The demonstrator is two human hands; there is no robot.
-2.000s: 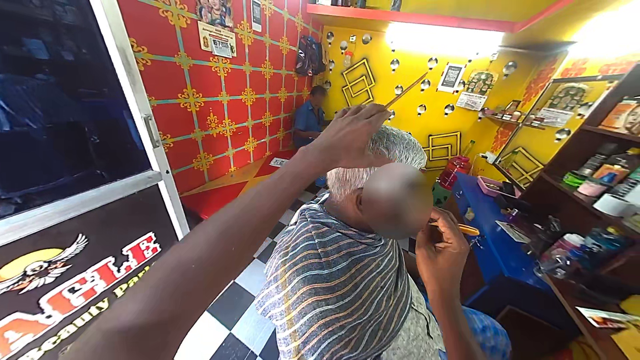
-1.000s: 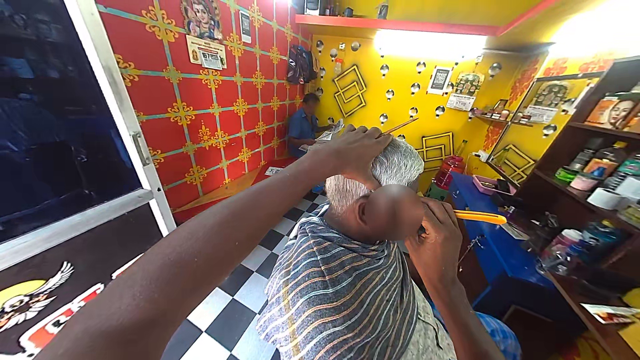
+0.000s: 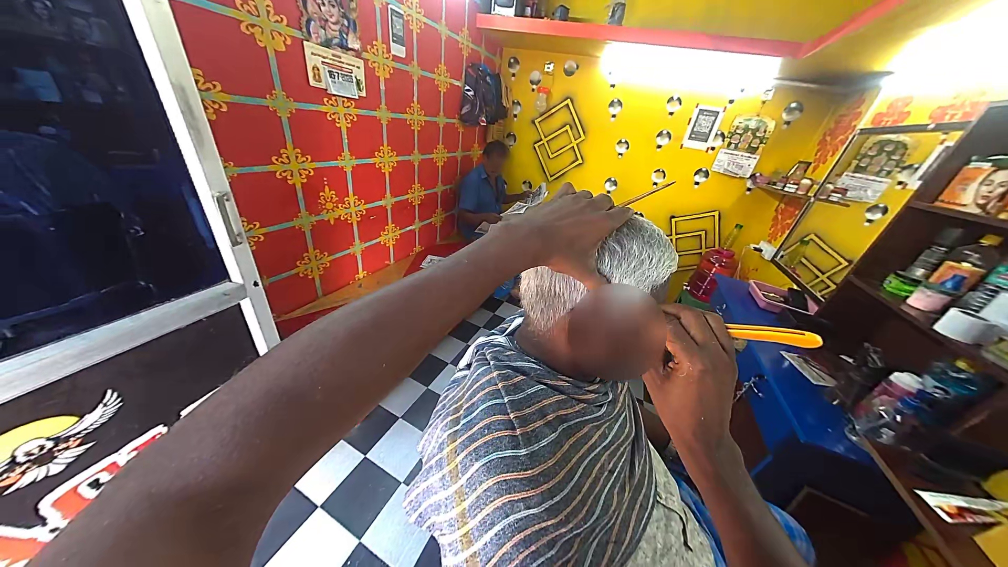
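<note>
A seated person with short grey hair wears a striped cloth around the shoulders; the face is blurred. My left hand rests on the side of the head, and a thin brown stick-like tool, perhaps a comb, juts out from beyond its fingers. Close against the blurred face, my right hand grips a straight razor with a yellow handle, which points out to the right. The razor's blade end is hidden by the fingers and the blur.
On the right stand a blue counter with a pink tray and dark shelves of bottles. Another person in a blue shirt sits at the back by the red wall. A glazed door is at the left.
The yellow handle, angled and partly covered by my right hand two seconds ago, now extends further to the right. My right hand has moved up beside the face. My left hand remains on the head.
</note>
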